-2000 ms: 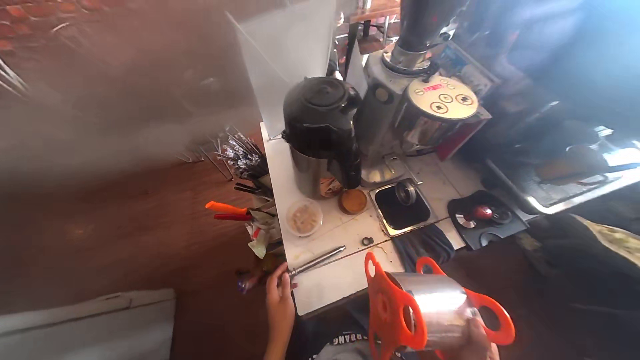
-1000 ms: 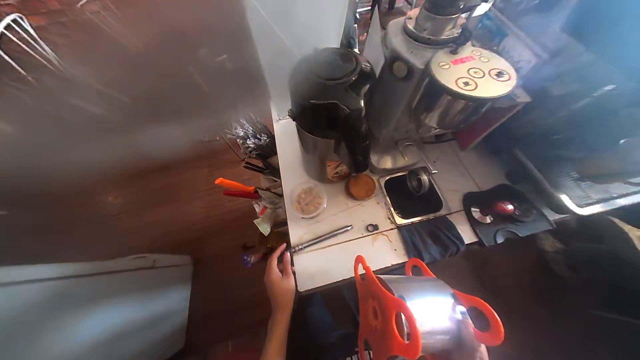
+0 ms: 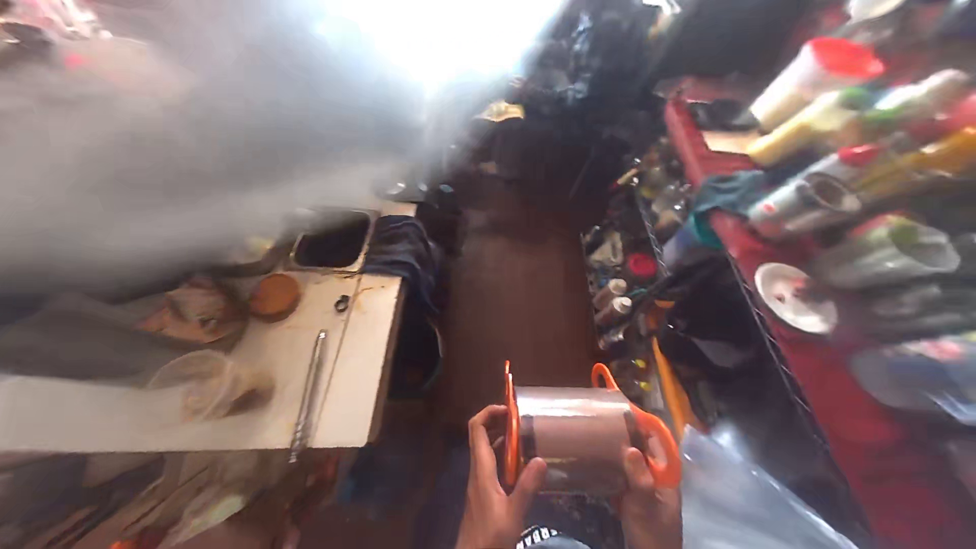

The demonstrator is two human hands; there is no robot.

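A metal cylinder (image 3: 576, 438) with orange end pieces that have looped handles is held in front of my body. My left hand (image 3: 499, 473) grips its left end piece, thumb against the cylinder. At the right end, my right hand (image 3: 648, 480) holds the cylinder and the other orange piece. To the left, a slim metal rod (image 3: 309, 393) lies on the white counter (image 3: 354, 381), its near end over the edge. Near it are a small dark ring (image 3: 342, 303), a round brown lid or dish (image 3: 275, 296) and a clear round tub (image 3: 200, 385), which is blurred.
A metal-rimmed bin (image 3: 333, 241) is set in the counter beside a dark cloth (image 3: 400, 248). Brown floor (image 3: 518, 305) runs between the counter and a red shelf (image 3: 808, 351) with bottles, cups and a white bowl (image 3: 795, 297). A clear plastic bag (image 3: 747, 488) is at lower right.
The view has swung right, toward the aisle and the red shelf. My left hand has left the metal rod on the counter and now holds the cylinder's left end. My right hand still holds the cylinder.
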